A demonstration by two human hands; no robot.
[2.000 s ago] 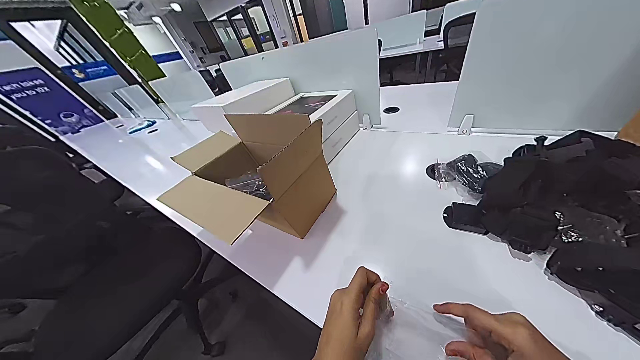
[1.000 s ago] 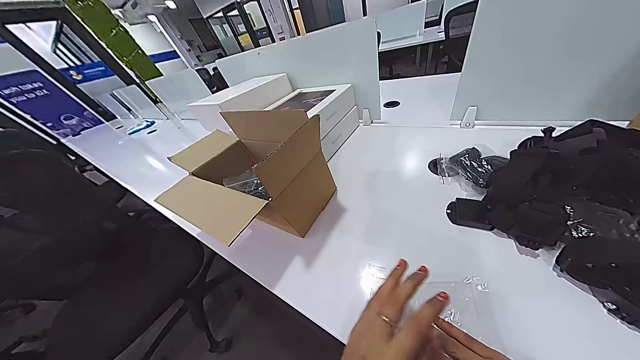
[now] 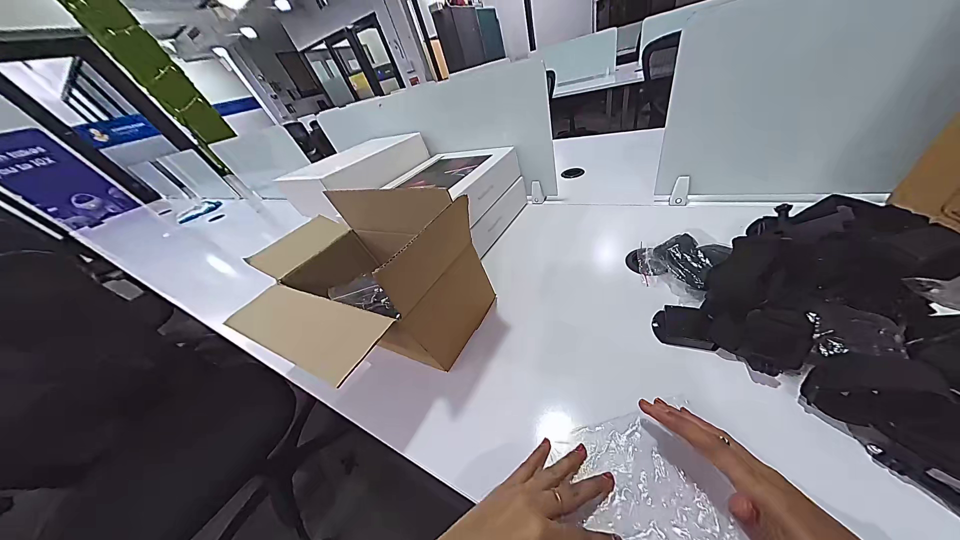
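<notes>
A crinkled clear plastic bag (image 3: 649, 480) lies flat on the white desk at the bottom of the view. My left hand (image 3: 551, 495) rests on its left side, fingers spread. Along its right side is my right hand (image 3: 731, 465), fingers extended and thumb apart, holding nothing. An open cardboard box (image 3: 442, 300) stands to the upper left, with plastic-wrapped items (image 3: 366, 295) inside. At the right lies a pile of black items (image 3: 810, 292), some in clear plastic, with a small black bagged item (image 3: 682, 259) at its left edge.
White boxes (image 3: 487, 195) stand behind the cardboard box against a desk divider (image 3: 465, 112). Another divider (image 3: 795, 105) rises at the back right, with a cardboard piece (image 3: 930, 180) at the far right. A black office chair (image 3: 150, 390) is beyond the desk's left edge.
My hands held the clear plastic two seconds ago, then came close together over it. Now they are apart, one on each side of the bag.
</notes>
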